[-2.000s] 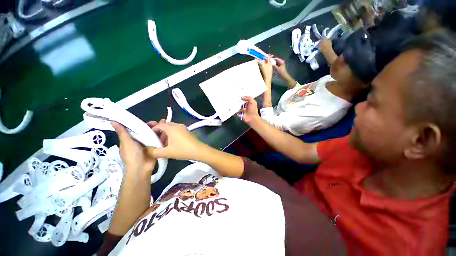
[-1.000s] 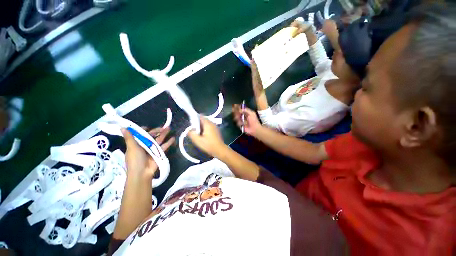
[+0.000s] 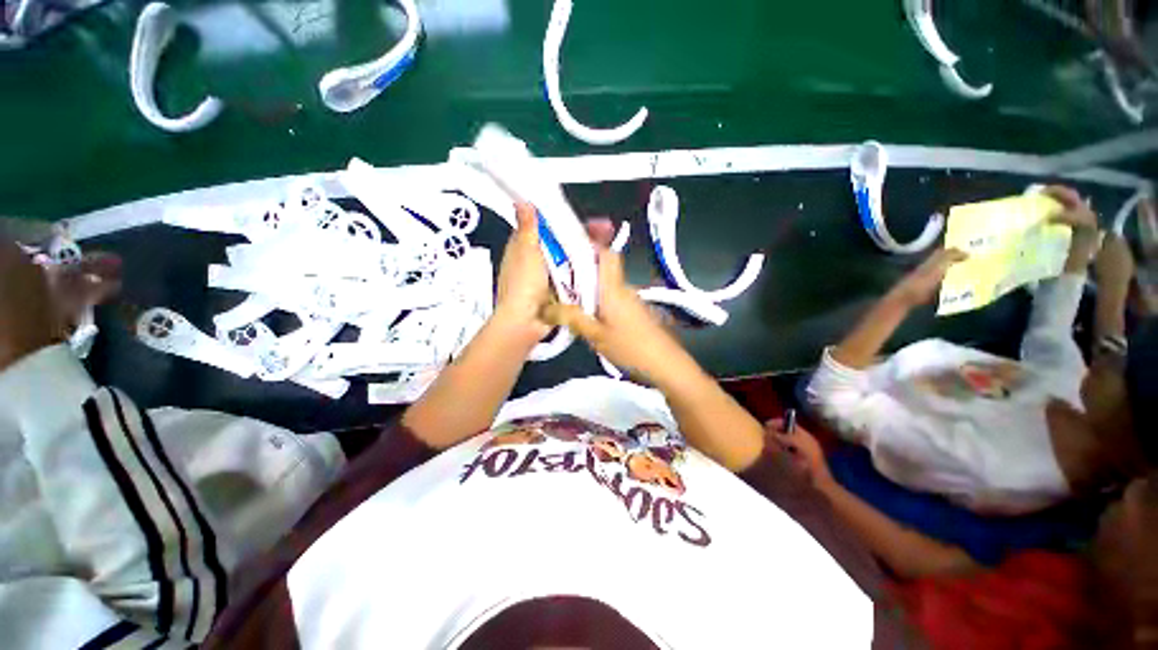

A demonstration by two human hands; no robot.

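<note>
A white curved arm assembly (image 3: 559, 229) is held in front of me above the black bench, with a blue battery (image 3: 551, 241) showing along its inner side. My left hand (image 3: 523, 267) grips it from the left side. My right hand (image 3: 616, 305) holds its right side and lower part. The fingers partly hide its lower end. A heap of white half shells (image 3: 368, 292) with round cross-shaped vents lies on the bench to the left of my hands.
Curved arms lie on the green belt (image 3: 762, 76) behind the pale rail (image 3: 762, 161). More arms (image 3: 686, 260) lie on the bench at right. A person at right holds a yellow sheet (image 3: 1003, 254). Another person's striped sleeve (image 3: 140, 495) is close at left.
The view has swung right and down. My right hand has come from the separate white piece at the rail to the assembly in my left hand. The yellow sheet is now held lower, over the bench.
</note>
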